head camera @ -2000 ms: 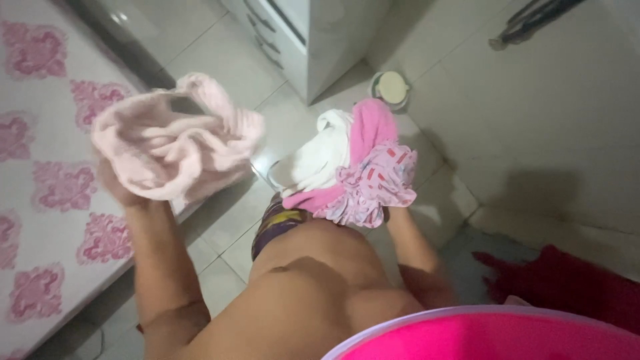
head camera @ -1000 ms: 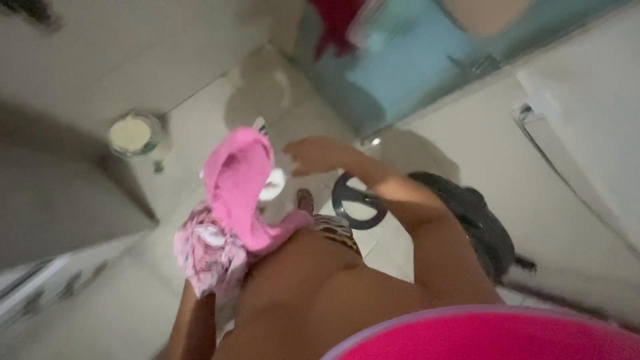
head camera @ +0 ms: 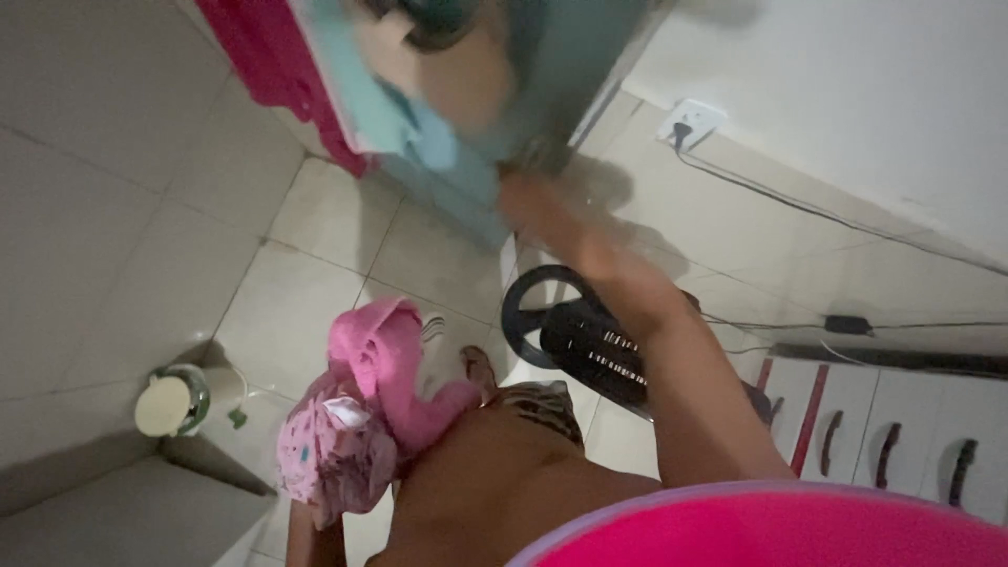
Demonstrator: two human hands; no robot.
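Observation:
A bundle of cloths hangs at my left side: a printed light pink cloth with a plain pink cloth draped over its top and against my belly. My left forearm rises under the bundle; the left hand itself is hidden by the fabric it holds. My right arm stretches forward, and my right hand is blurred near the lower edge of a bluish-green panel. The shape of its fingers cannot be made out.
A dark red cloth hangs beside the panel. A black spoked ring and a black slotted object are below my right arm. A lidded container is at left. A wall socket with cables and a white drawer unit lie right.
The view has turned strongly. Two seconds ago my left hand held a pale pink cloth and my right hand the bundle; now the bundle is on the left. My right arm has stretched farther forward.

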